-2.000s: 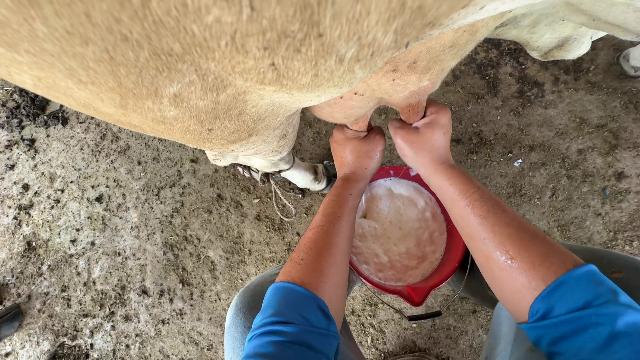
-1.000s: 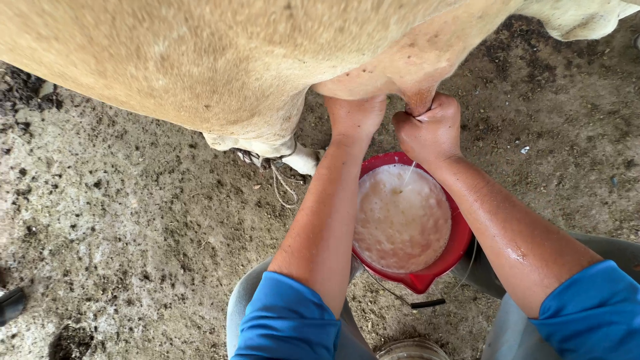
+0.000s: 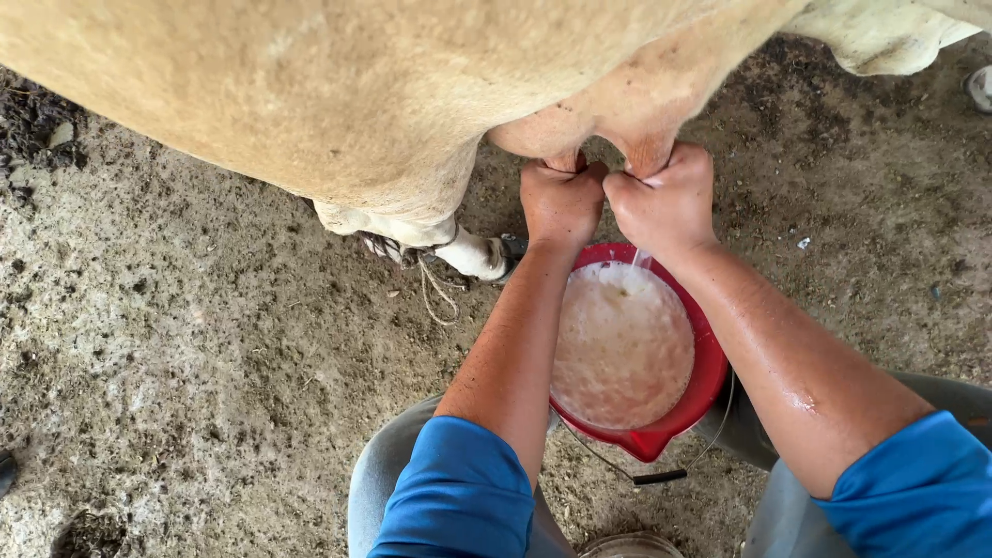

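Note:
My left hand is closed around one teat of a tan cow's udder. Beside it, nearly touching, my right hand grips another teat, and a white stream of milk falls below that fist. Under both hands is a red plastic bucket with a pouring lip, held between my knees. Frothy milk fills much of its opening. The bucket's wire handle, with a black grip, hangs toward me. My fingertips are hidden behind the fists.
The cow's body spans the top. Its lower legs stand left of the bucket, bound with a thin rope. Dirt ground surrounds us, with dark dung at upper left. A container's round rim shows at the bottom edge.
Both hands have stayed at the udder. One second ago a milk stream also fell near my right hand. The surface of the milk looks different in its froth pattern.

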